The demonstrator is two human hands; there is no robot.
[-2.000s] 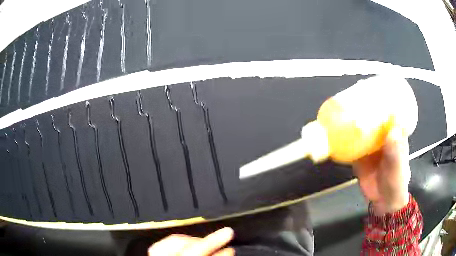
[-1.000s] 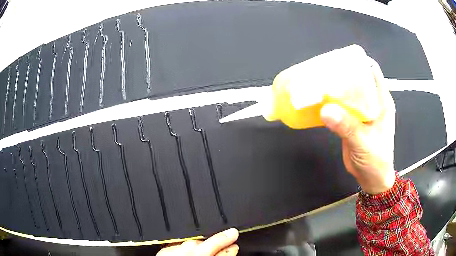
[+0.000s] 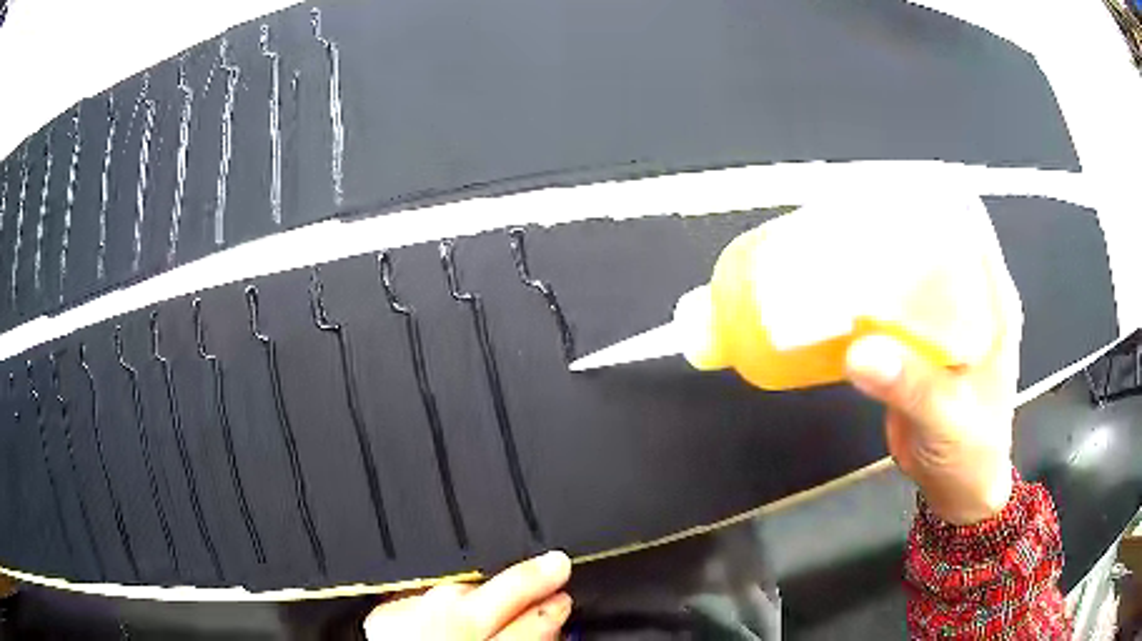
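Note:
My right hand (image 3: 942,432) is closed around a yellow-orange glue bottle (image 3: 814,301), washed out by glare, lying tilted with its pale tapered nozzle (image 3: 636,348) pointing left. The nozzle tip touches or is just over the near fanned row (image 3: 701,463) of black pieces, at the lower end of a short wet glue line (image 3: 541,291) with a bend. Longer glue lines run across the row to its left. My left hand (image 3: 482,607) is at the near table edge, fingers on the rim, partly cut off by the bottom of the picture; it holds no tool that I can see.
A far fanned row (image 3: 701,88) carries shiny glue lines on its left part. A white strip (image 3: 432,215) separates the two rows. The curved pale yellow table edge (image 3: 739,520) runs along the near side, with a dark surface below. A red plaid sleeve (image 3: 983,564) covers my right wrist.
The nozzle first came to the near row's upper edge, then moved down, and the new glue line has grown longer. My left hand has come up onto the table edge. The view has shifted.

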